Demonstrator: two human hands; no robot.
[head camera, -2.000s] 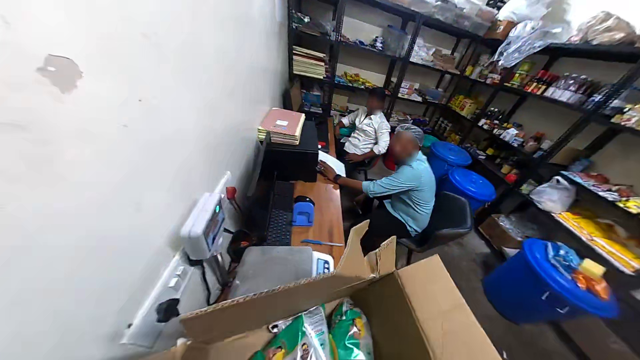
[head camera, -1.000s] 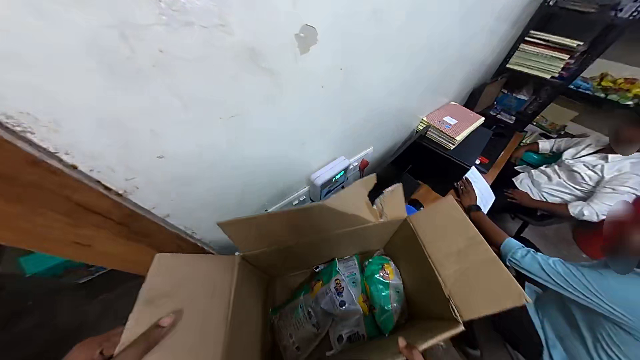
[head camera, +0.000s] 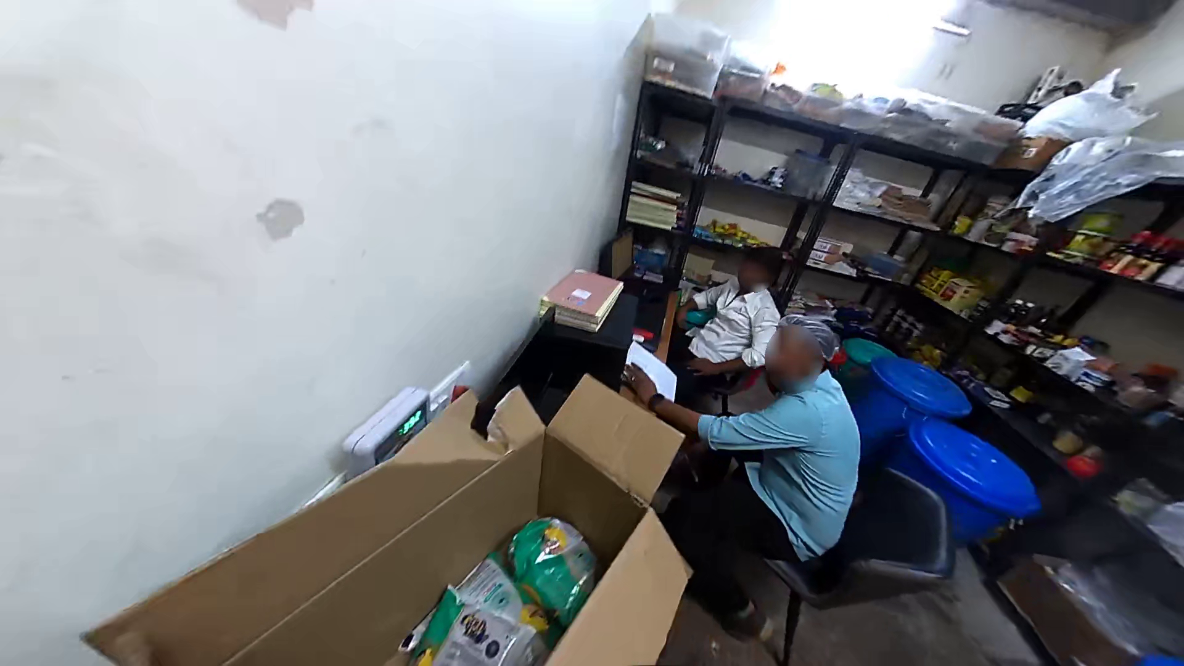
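Observation:
An open cardboard box (head camera: 398, 564) fills the lower middle of the head view, its flaps spread outward. Inside lie green and silver plastic packets (head camera: 555, 569), one of them rounded and near the box's far end. Neither of my hands shows clearly; at the lower left edge of the box a blurred patch does not settle whether it is a finger. What holds the box is hidden below the frame.
A digital display unit (head camera: 388, 430) is by the wall at left. Bound registers (head camera: 583, 298) sit on a black case. Two seated people (head camera: 795, 444) are beyond the box, near blue lidded drums (head camera: 967, 462), a black chair (head camera: 888, 536) and loaded metal shelves (head camera: 832, 208).
One second ago fingers showed at the box's left flap and near edge; they no longer show clearly. The view has swung toward the shelves, and the box now lies lower left in it.

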